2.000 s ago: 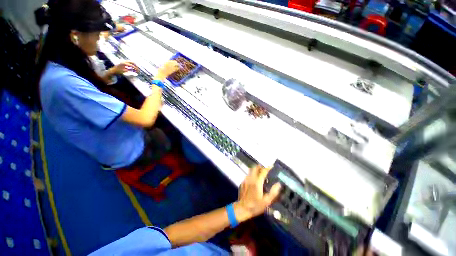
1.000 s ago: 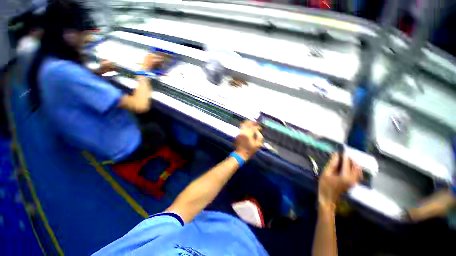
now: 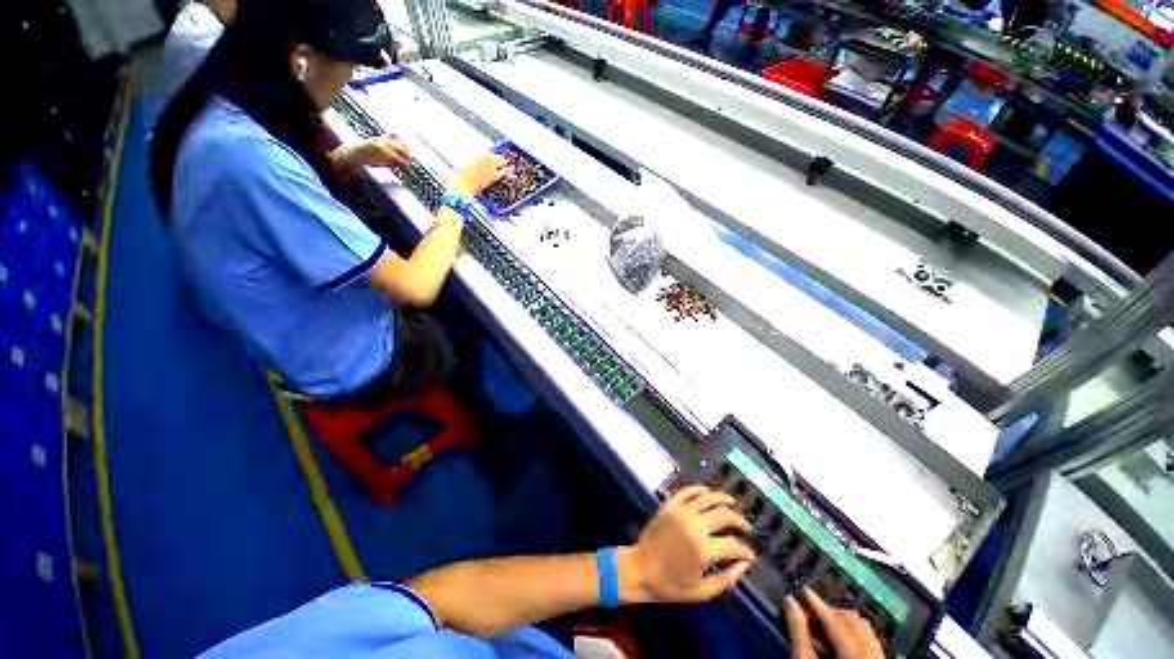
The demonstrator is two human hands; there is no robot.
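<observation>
A black carrier fixture [image 3: 930, 615] lies tilted across the near right end of the bench. A light green circuit board strip [image 3: 814, 530] lies along its far side, with dark parts or slots beside it. My left hand [image 3: 695, 546] is over the fixture's near left part, fingers curled down; what is under the fingertips is hidden. My right hand [image 3: 834, 628] is cut off by the bottom edge; its fingers touch or hover over the fixture's near side. I cannot tell whether either hand grips anything.
Green circuit board strips [image 3: 567, 332] fill the conveyor rail. A seated person [image 3: 290, 245] reaches into a blue component bin [image 3: 518, 178] on the left. A component bag [image 3: 635, 252] and brown loose components [image 3: 686, 301] lie mid-bench. A metal frame post [image 3: 1094, 335] stands right. A red stool [image 3: 386, 444] is below.
The fixture appears more tilted than a second ago. My left hand has moved from its left end onto its near part. My right hand has moved from the right end to its near side.
</observation>
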